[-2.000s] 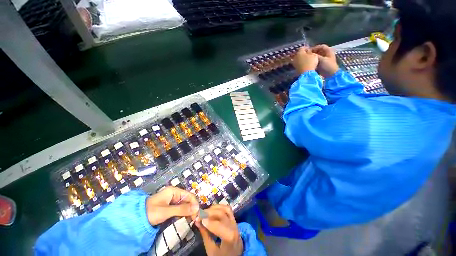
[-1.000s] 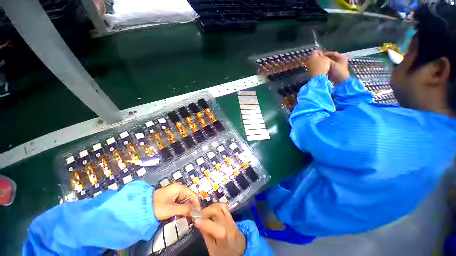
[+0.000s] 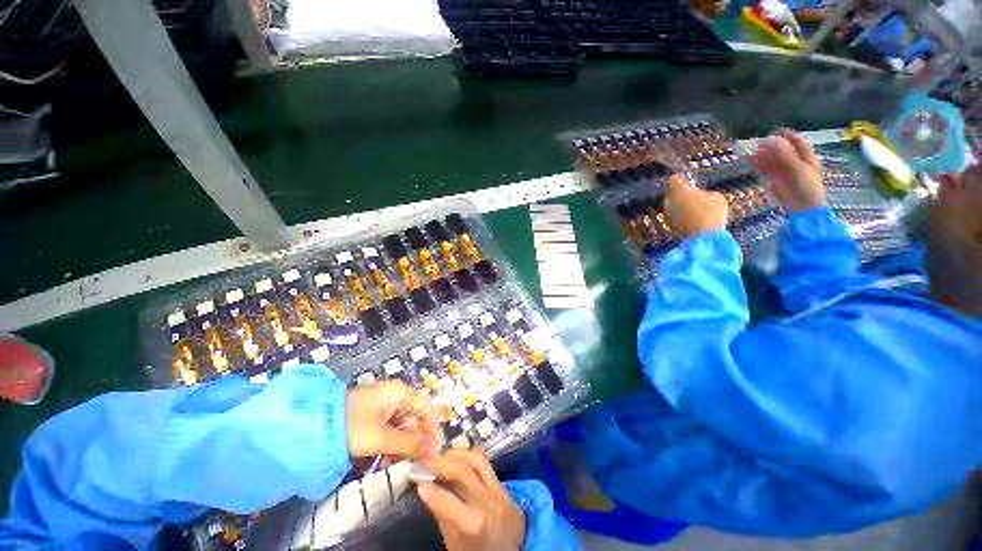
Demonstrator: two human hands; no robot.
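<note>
A clear blister tray (image 3: pixel 506 296) holds rows of flex cable modules with orange-gold tails; some black ends carry pale pads. My left hand (image 3: pixel 388 420) is over the tray's front part, fingers pinched together; whether something is between them is unclear. My right hand (image 3: pixel 468 504) is just below and right of it, with a small pale piece (image 3: pixel 421 471) at its pinched fingertips. A pad strip (image 3: pixel 347 510) of pale rectangles with dark lines lies under and beside my hands, its left part near my left sleeve.
A ladder-like spare pad sheet (image 3: pixel 558 256) lies right of the tray. A neighbour in a blue smock (image 3: pixel 797 398) sits at the right, hands over another module tray (image 3: pixel 646 161). A metal upright (image 3: pixel 188 129), black trays (image 3: pixel 581 38), a white bag (image 3: pixel 361 27) and a red-pink container (image 3: pixel 19 369) surround.
The view has shifted, so the bench things sit further right. My fingertips have moved slightly apart, my left hand above my right. The neighbour's hands, together before, are now apart.
</note>
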